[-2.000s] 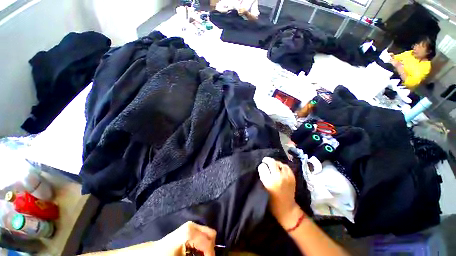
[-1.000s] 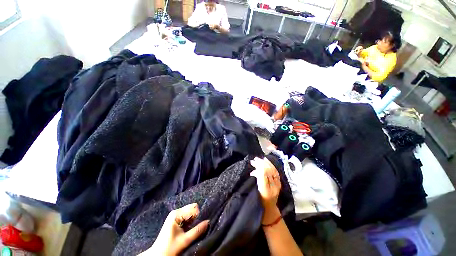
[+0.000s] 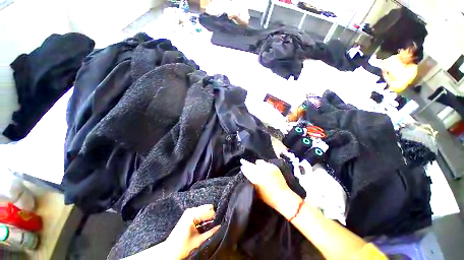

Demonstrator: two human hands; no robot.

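The black garment (image 3: 157, 210) lies heaped on the white-covered table and down toward me, its nubbly outer cloth beside smooth black lining (image 3: 239, 208). My right hand (image 3: 267, 180) grips a fold of the cloth near the table's front edge, fingers on its upper edge. My left hand (image 3: 196, 228) is lower and to the left, over the nubbly cloth, with thumb and fingers apart. A small silvery metal thing (image 3: 205, 222) shows in its palm. No needle or thread can be made out.
Three black thread cones (image 3: 307, 141), red-orange scissors (image 3: 315, 131) and white cloth (image 3: 328, 190) lie right of the heap. Another black pile (image 3: 379, 177) is farther right. Bottles and cans (image 3: 19, 217) stand at left. A person in yellow (image 3: 399, 73) sits at the back right.
My left hand has risen from the bottom edge and opened from a closed hold. The garment's nubbly edge is bunched differently. My right hand has shifted slightly and still grips the cloth.
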